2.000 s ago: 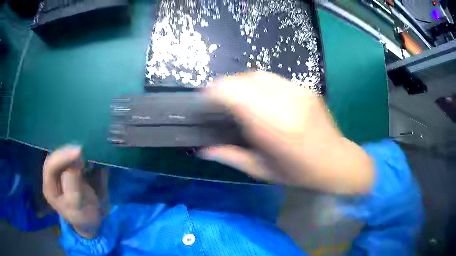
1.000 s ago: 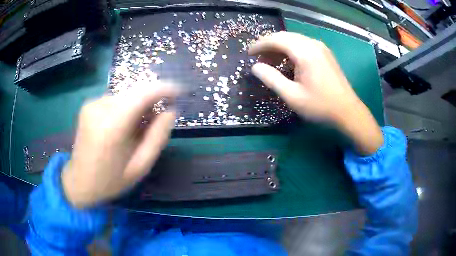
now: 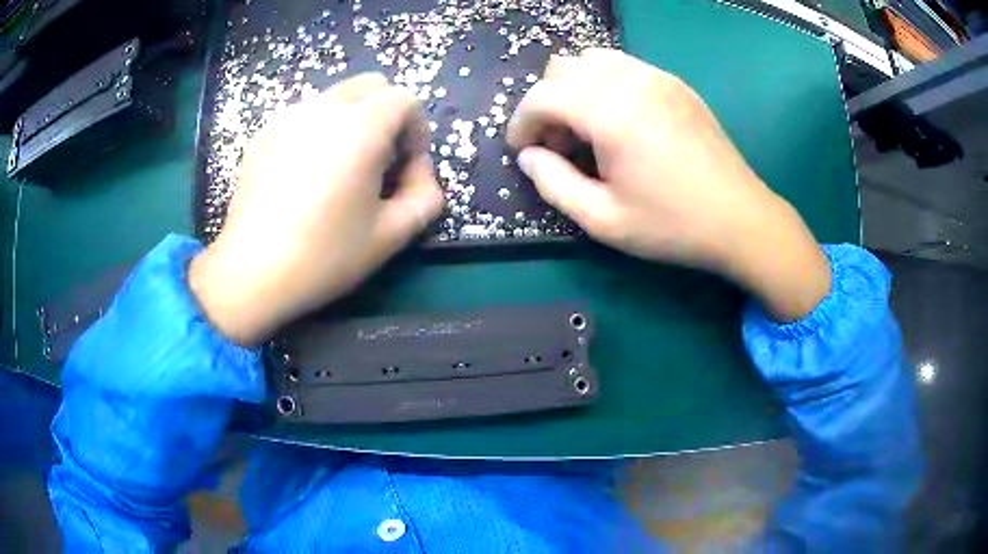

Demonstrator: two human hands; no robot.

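A black plastic housing (image 3: 433,373) lies flat near the mat's front edge, with small holes along its middle and bright-rimmed holes at the ends. Beyond it is a black tray (image 3: 509,247) scattered with small shiny metal fasteners (image 3: 460,141). My left hand (image 3: 325,195) is over the tray's left part, fingers bent towards the pieces. My right hand (image 3: 639,162) is over the tray's right part, thumb and fingers curled. Whether either hand pinches a fastener is hidden or too small to tell.
A stack of black housings (image 3: 76,108) stands at the upper left. Another housing (image 3: 81,314) lies at the left on the green mat (image 3: 737,65), partly hidden by my left sleeve. Metal rails (image 3: 834,33) and an orange block (image 3: 910,35) are at the upper right.
My right hand has let go of the housing it held earlier; the housing now lies on the mat. Both hands have moved over the tray, and my left fingers have come nearer the right hand.
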